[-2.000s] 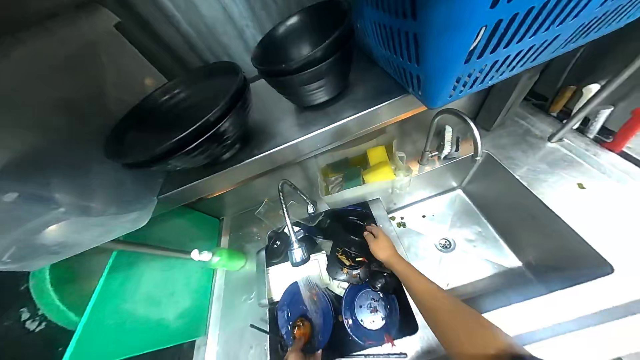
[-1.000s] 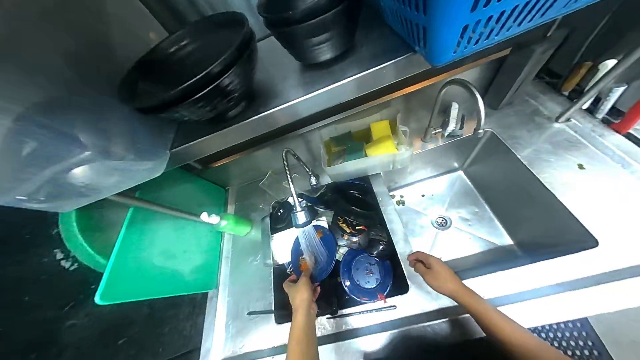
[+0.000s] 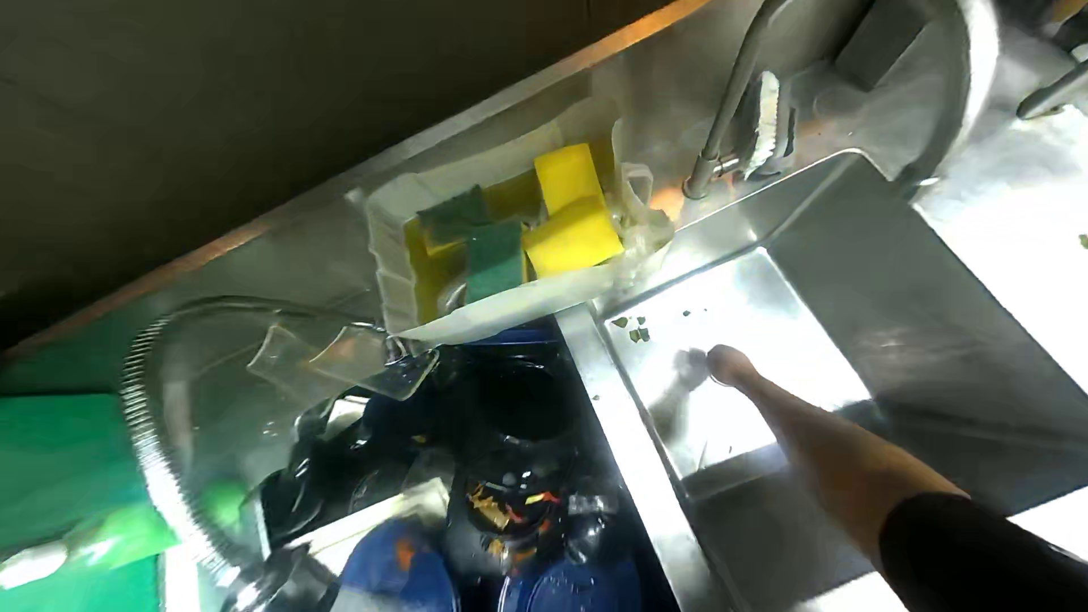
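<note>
My right hand (image 3: 733, 367) reaches down into the right stainless steel sink basin (image 3: 918, 314), at the spot of its drain. The hand is small and blurred; whether it holds anything cannot be made out. Green food bits (image 3: 633, 329) lie on the basin floor just left of it. My left hand is out of view. In the left basin are dark dishes, a dark bowl with orange and red food scraps (image 3: 501, 510), and a blue plate (image 3: 395, 569) at the bottom edge. Another blue dish (image 3: 586, 586) stands right of it.
A translucent plastic basket (image 3: 395, 272) behind the basins holds yellow sponges (image 3: 571, 212) and green scouring pads (image 3: 495, 259). A coiled spray faucet hose (image 3: 136, 382) arches at left over clear plastic pieces (image 3: 340, 357). A metal divider (image 3: 637, 459) separates the basins; another faucet (image 3: 731, 110) rises behind.
My right hand has moved from the front edge of the sinks into the right basin. My left hand, earlier at a blue dish under the running faucet, has left the view. The view has moved much closer.
</note>
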